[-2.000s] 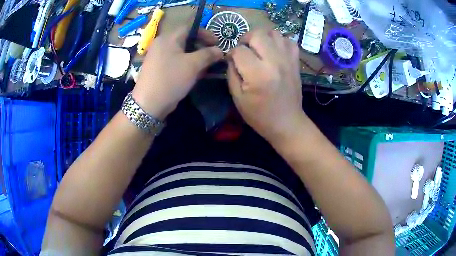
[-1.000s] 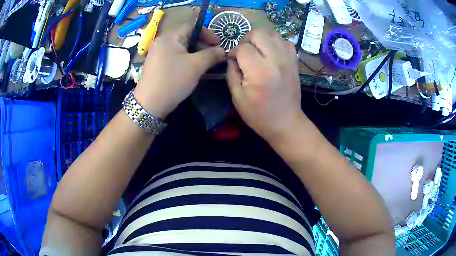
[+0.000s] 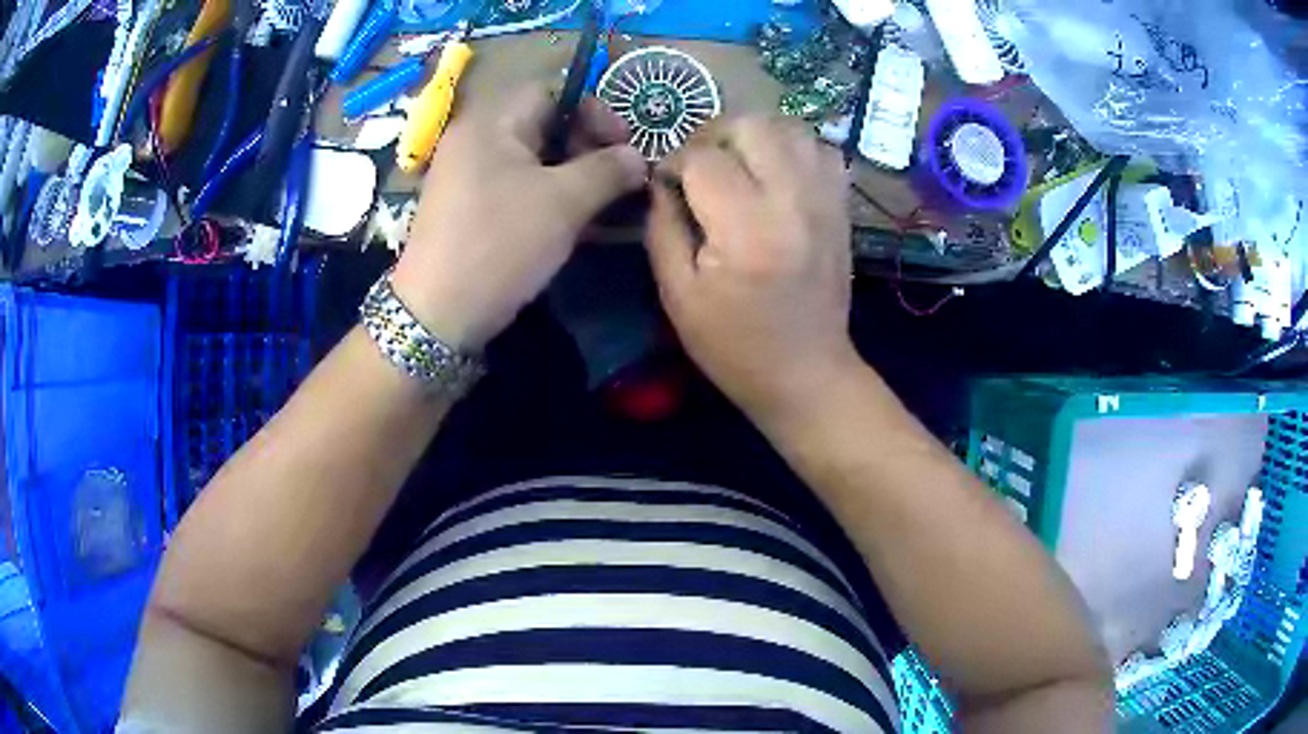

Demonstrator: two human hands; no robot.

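The white round fan grille with radial slots and a greenish-dark hub stands just beyond my fingertips at the bench's front edge. My left hand holds a thin dark stick, tweezers or a probe, pointing up and away. Its thumb and fingertips are near the grille's lower rim. My right hand is curled with its fingertips pinched beside the left thumb, at the grille's lower right. What lies between the fingertips is too small and hidden to tell.
A yellow-handled screwdriver and blue cells lie left. A purple reel, a white oblong shell, small boards and a clear plastic bag lie right. Blue crates stand left, a green crate right.
The view has shifted slightly, so the bench things appear a little lower. Both hands keep nearly the same pose at the grille's lower rim. The dark stick is still in my left hand.
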